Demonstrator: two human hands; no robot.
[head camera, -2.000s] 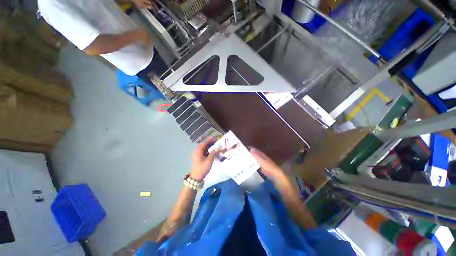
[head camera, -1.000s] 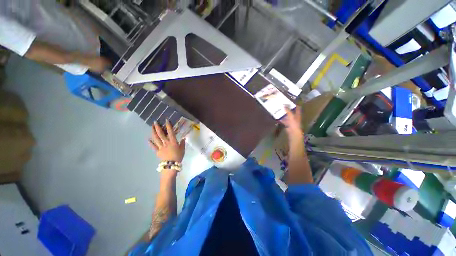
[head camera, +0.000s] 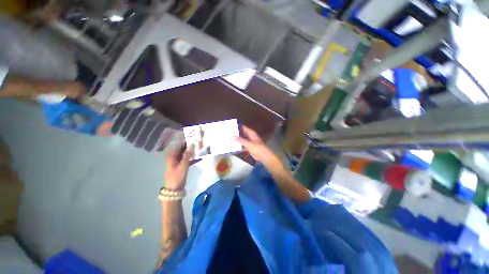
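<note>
A small white printed box (head camera: 213, 138) is held between my two hands, above the near edge of the brown belt (head camera: 187, 104). My left hand (head camera: 179, 160) grips its left end, with a beaded bracelet at the wrist. My right hand (head camera: 256, 147) holds its right end by the fingers. The picture print on the box faces up and is blurred. Another white printed piece (head camera: 239, 78) lies at the belt's far right side, partly behind the silver frame.
The silver frame with triangular cut-outs (head camera: 166, 69) stands over the belt. Grey rollers (head camera: 143, 127) are at its left, and a red emergency stop button (head camera: 222, 166) is on the near panel. A person's arm (head camera: 43, 88) is at left. A signal tower (head camera: 389, 174) is at right.
A second ago my hands were apart, the left at the rollers and the right on a white box at the belt's right. Now both hold a white box together in the middle.
</note>
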